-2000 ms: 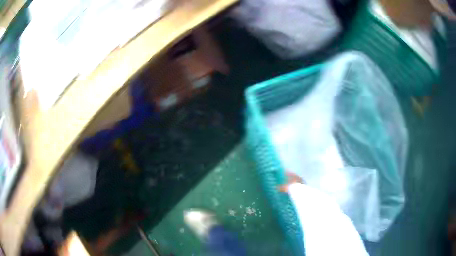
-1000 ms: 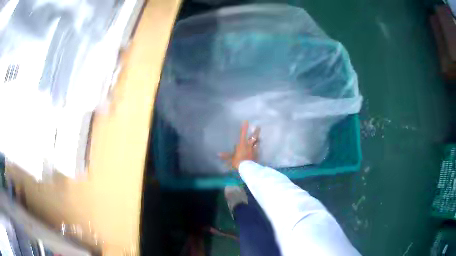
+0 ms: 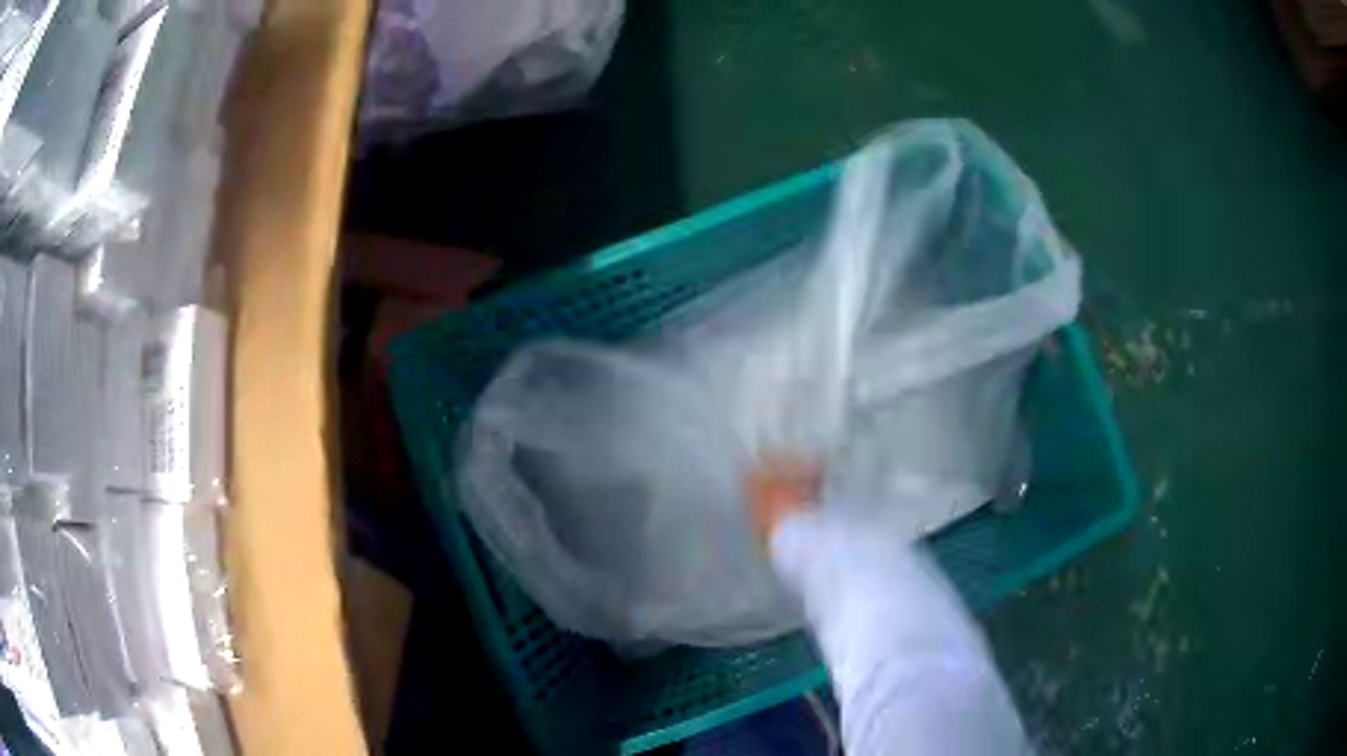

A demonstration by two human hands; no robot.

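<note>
A teal slotted plastic crate [image 3: 1105, 387] stands on the floor at an angle, right of the bench. A cloudy clear plastic liner [image 3: 591, 428] lies loose inside it, with one opening towards the left and a folded part standing up at the upper right. Something pale with a straight edge shows through the film at the crate's lower right; I cannot tell what it is. My right hand [image 3: 783, 490], in a white sleeve, is at the middle of the liner. It is blurred, and whether its fingers grip the film is unclear. My left hand is out of the picture.
At the left, many shiny-wrapped white toothbrush boxes [image 3: 175, 402] lie on the bench, behind its tan edge [image 3: 281, 428]. A whitish plastic bag [image 3: 495, 59] is at the top. A brown object [image 3: 1315, 45] is at the upper right corner. The floor [image 3: 1226, 266] is green.
The crate now appears turned at an angle and more of its slotted wall shows. The liner has shifted and bunched, with an opening at the left. My right hand has moved slightly right and down in the picture.
</note>
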